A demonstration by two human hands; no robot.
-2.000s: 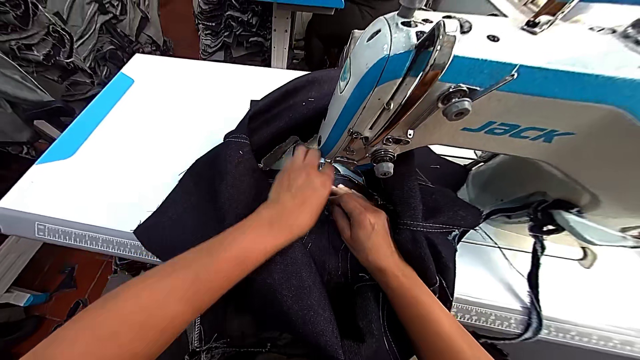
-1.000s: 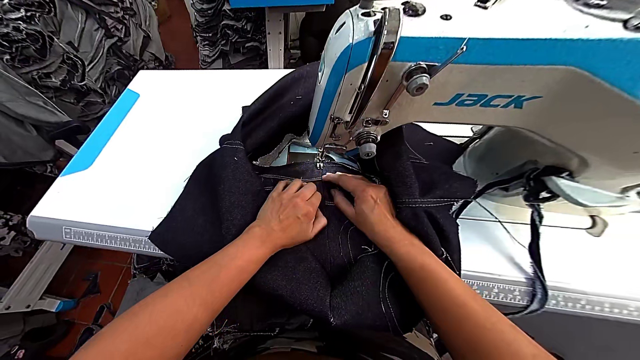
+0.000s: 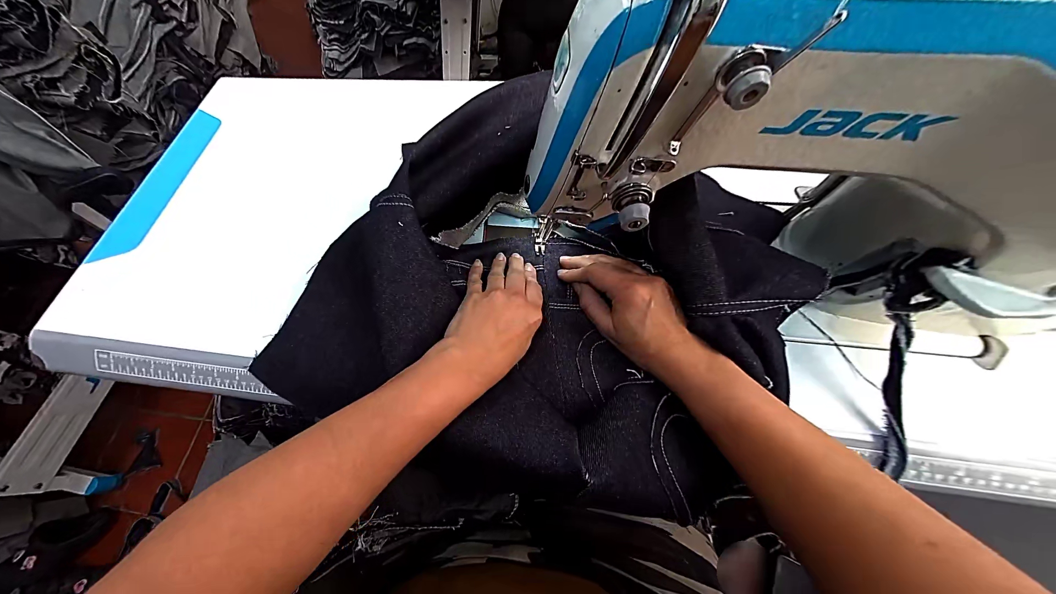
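Dark denim trousers (image 3: 528, 429) with pale topstitching lie bunched over the sewing table and hang off its front edge. Their upper edge passes under the presser foot (image 3: 541, 235) of a Jack sewing machine (image 3: 792, 124). Just left of the foot and nearer to me, my left hand (image 3: 502, 318) lies flat on the denim, fingers spread a little. To the right of the foot, my right hand (image 3: 631, 305) rests on the cloth with bent fingers, its fingertips beside a stitched seam. Whether its thumb and fingers pinch the fabric is not clear.
The white table (image 3: 272, 173) has a ruler strip (image 3: 181, 373) along its front edge. A dark cloth strip (image 3: 898, 388) hangs from the knee-high lever area at the machine's right. Heaps of grey and dark fabric (image 3: 173, 49) stand behind the table, with scraps on the tiled floor.
My left hand has come away from the needle area, back toward me, and now lies flatter on the denim. My right hand stays near the foot, its fingers slightly shifted. The view has moved.
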